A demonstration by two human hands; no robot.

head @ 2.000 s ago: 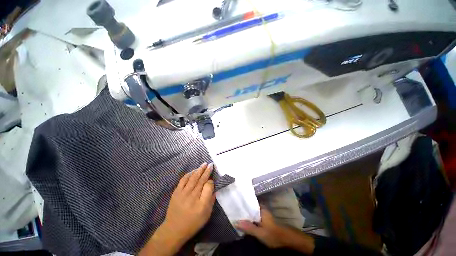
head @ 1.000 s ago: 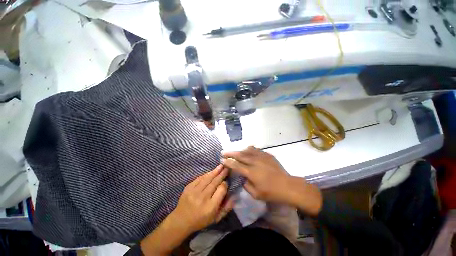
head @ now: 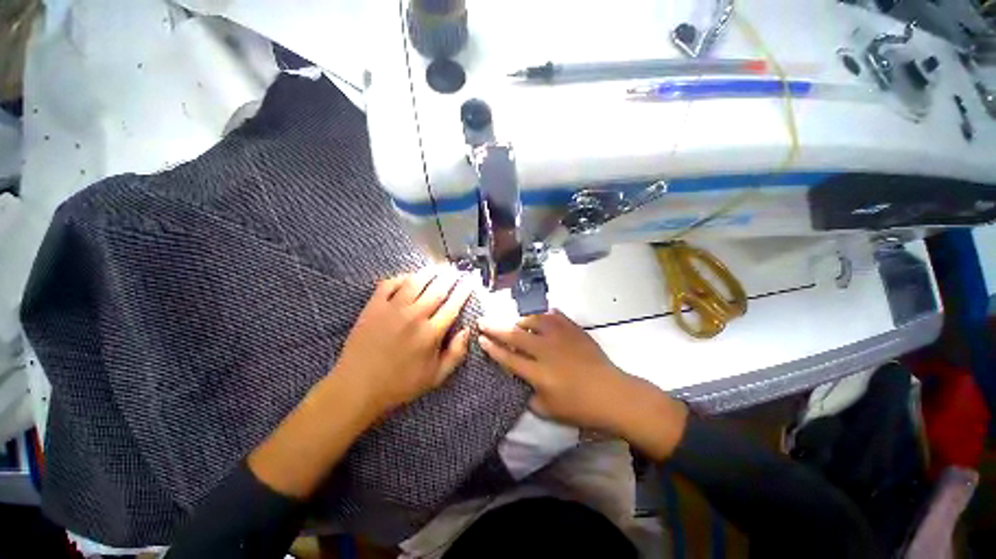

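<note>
The dark checked garment piece (head: 235, 295) lies over the left of the table and hangs at the front edge. My left hand (head: 404, 333) rests on it with fingers close to the needle area (head: 470, 268). My right hand (head: 557, 366) lies at the cloth's right edge, fingertips on the edge just in front of the machine. A white lining piece (head: 537, 442) shows below my right hand. The lockstitch machine (head: 710, 142) stands above the cloth. The presser foot is hard to make out in the glare.
Yellow-handled scissors (head: 699, 293) lie under the machine arm. A grey pen (head: 655, 70) and a blue pen (head: 732, 90) lie on the head. White pattern sheets (head: 98, 98) are at the left. A grey strip (head: 808, 371) runs along the front edge.
Since one second ago, my left hand has moved up and forward to the needle area. My right hand has shifted slightly. The view has moved, so the machine sits further right.
</note>
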